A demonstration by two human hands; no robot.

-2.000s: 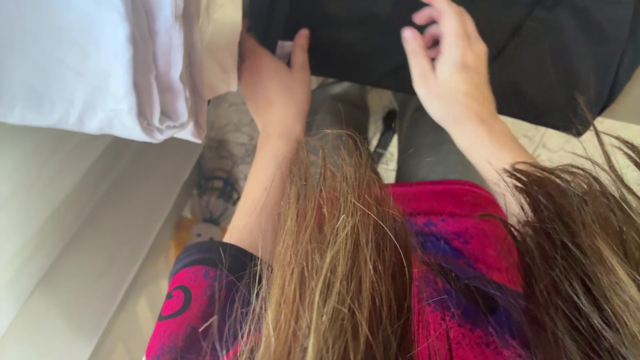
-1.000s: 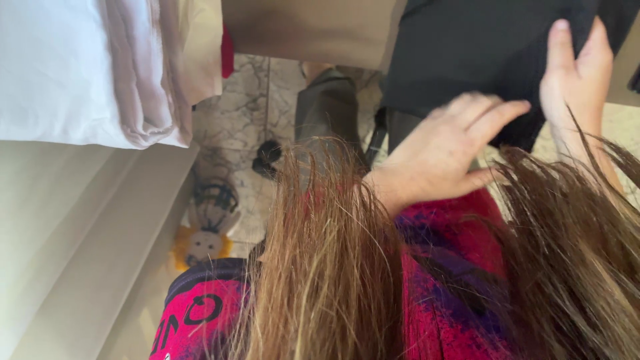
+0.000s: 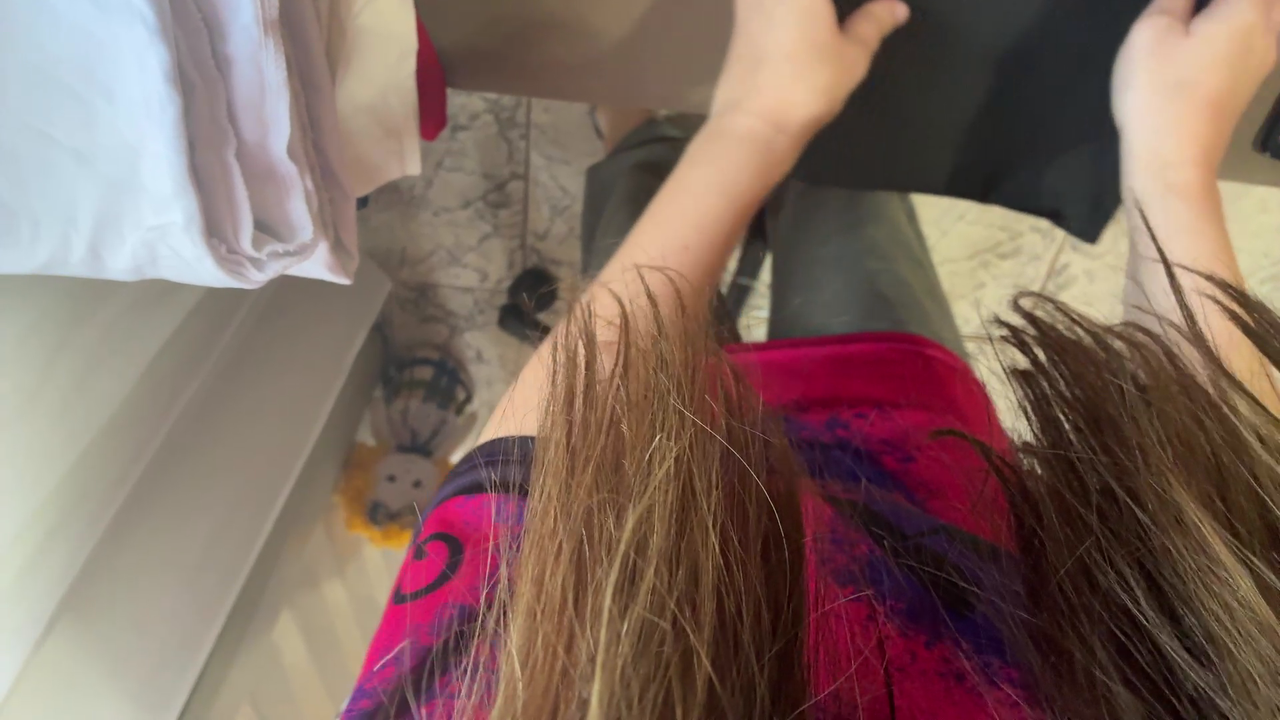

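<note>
A piece of black cloth point(image 3: 960, 120) lies at the top right of the head view, its lower edge hanging over the front of a beige surface. My left hand point(image 3: 800, 60) rests at the cloth's left part, thumb stretched to the right; its fingertips are cut off by the top of the frame. At the cloth's right edge is my right hand point(image 3: 1190, 80), with the fingers bent; the frame cuts these off too. Whether either hand grips the cloth cannot be told. Long hair hides part of both forearms.
Folded white cloth point(image 3: 90, 140) is stacked at the upper left, beside a pale cabinet-like edge point(image 3: 250, 400). A beige surface point(image 3: 580, 45) runs along the top. On the marbled floor point(image 3: 460, 180) lie a dark object point(image 3: 530, 300) and a doll-like toy with a yellow fringe point(image 3: 400, 485).
My left hand has moved from low in front of the cloth up to its left part. The black cloth, spread further left two seconds ago, now covers less of the beige surface.
</note>
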